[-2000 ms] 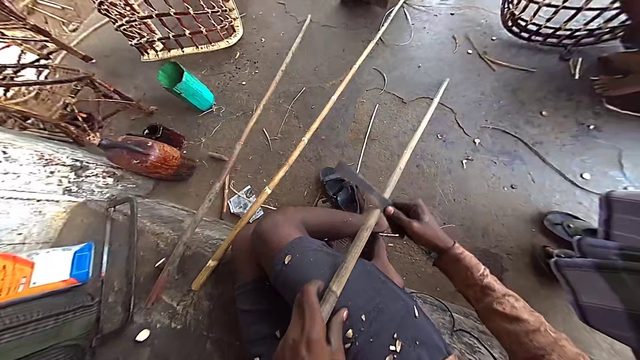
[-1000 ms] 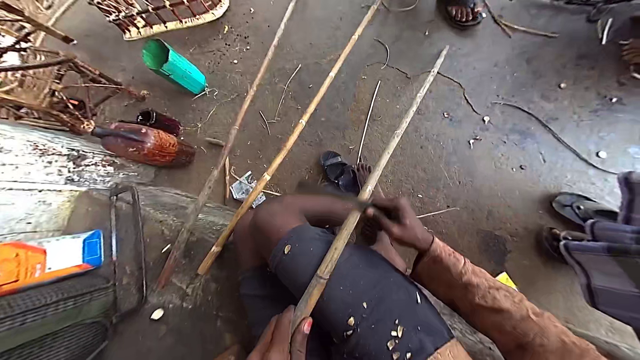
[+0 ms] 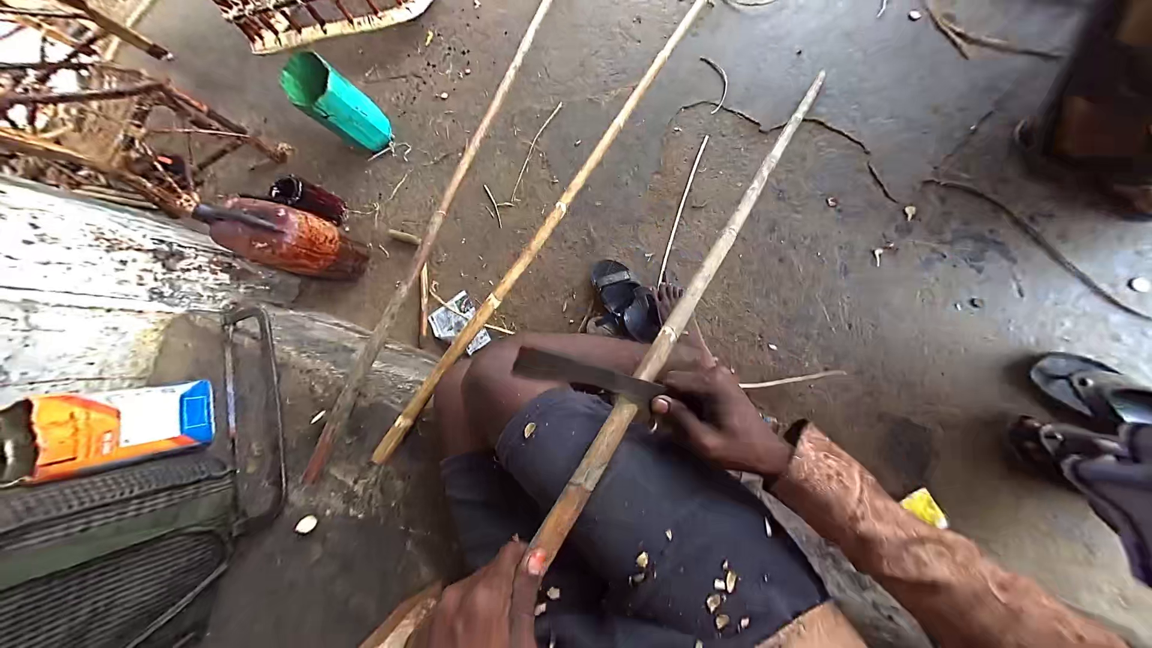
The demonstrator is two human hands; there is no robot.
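Observation:
A long wooden pole [image 3: 720, 247] slants across my lap and out over the floor. My left hand [image 3: 481, 598] grips its lower end at the bottom of the view. My right hand [image 3: 724, 414] is closed on a dark flat-bladed knife [image 3: 576, 371], whose blade lies across the pole just above my thigh. The handle is mostly hidden in my fingers. Pale wood chips [image 3: 720, 598] are scattered on my dark shorts. Two more poles, a yellowish one [image 3: 540, 236] and a greyer one [image 3: 432, 225], lean to the left of my knee, side by side and apart.
At the left are a green plastic container [image 3: 337, 101], a reddish-brown stained bottle [image 3: 288, 238], a bundle of sticks [image 3: 135, 117] and an orange and white packet [image 3: 121, 430]. Black sandals [image 3: 621, 292] lie beyond my knee. Another person's sandalled feet [image 3: 1071, 396] are at the right.
My right hand and the knife have moved down and left along the pole since the first frame. My left hand still holds the pole's lower end. More chips show on my shorts.

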